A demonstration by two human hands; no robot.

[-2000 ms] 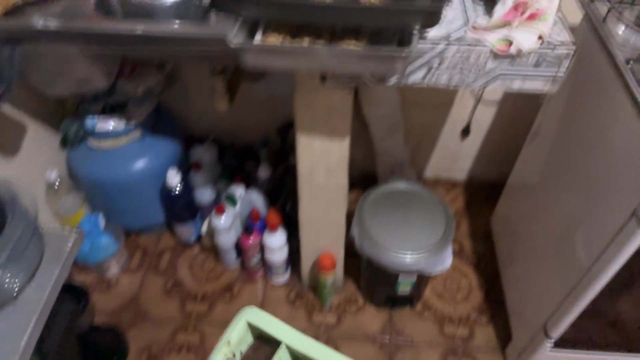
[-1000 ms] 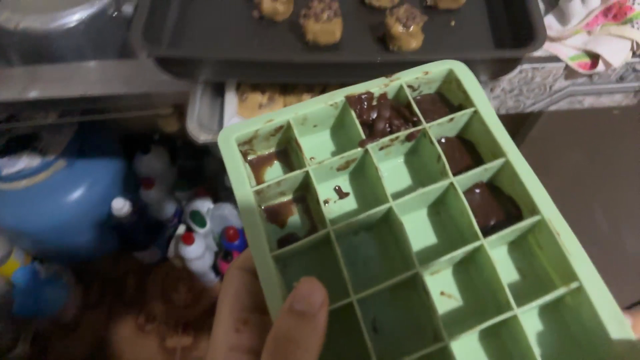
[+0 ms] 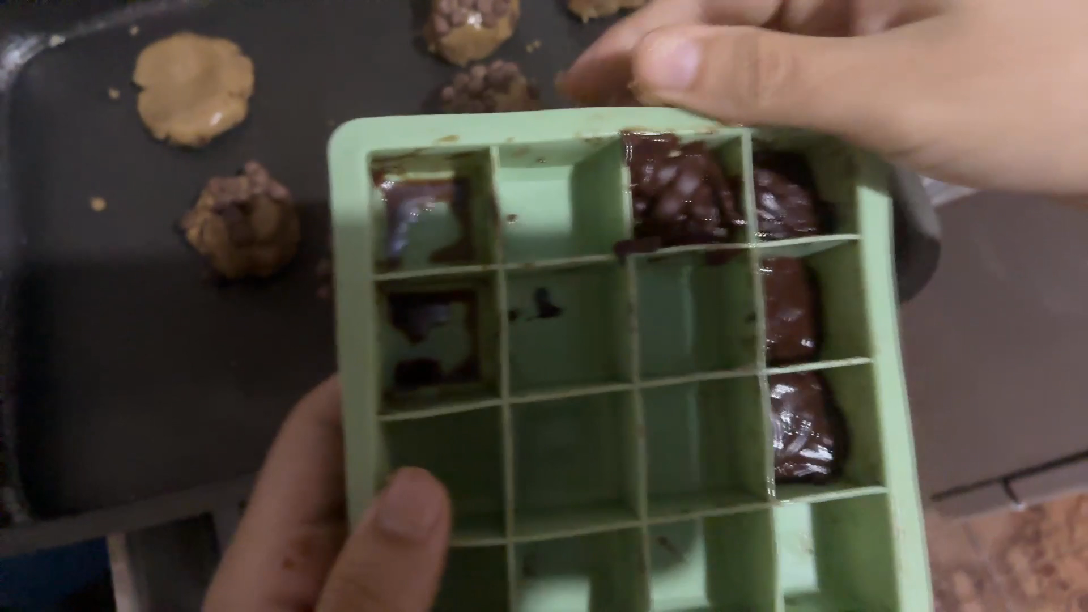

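My left hand [image 3: 340, 518] grips the left edge of a green ice cube tray [image 3: 442, 132], its thumb over the rim. Glossy dark chocolate lumps [image 3: 684, 191] fill one top compartment, with further chocolate pieces [image 3: 803, 425] in the right column. Chocolate smears [image 3: 429, 327] mark two compartments at the upper left. My right hand [image 3: 816, 76] is at the tray's top right corner, thumb and fingers bent near the rim; whether it grips the rim is unclear. Behind lie a flat tan dough round [image 3: 194, 89] and dough balls topped with dark bits [image 3: 245, 223].
A dark baking pan [image 3: 127, 365] lies behind and left of the ice cube tray, with more topped dough balls [image 3: 472, 30] near its top. A brown surface [image 3: 994, 340] is at the right, with patterned floor [image 3: 1020, 561] below it.
The green tray now sits more upright and nearer, over the baking pan. My right hand has come to its top right corner. The view has shifted greatly.
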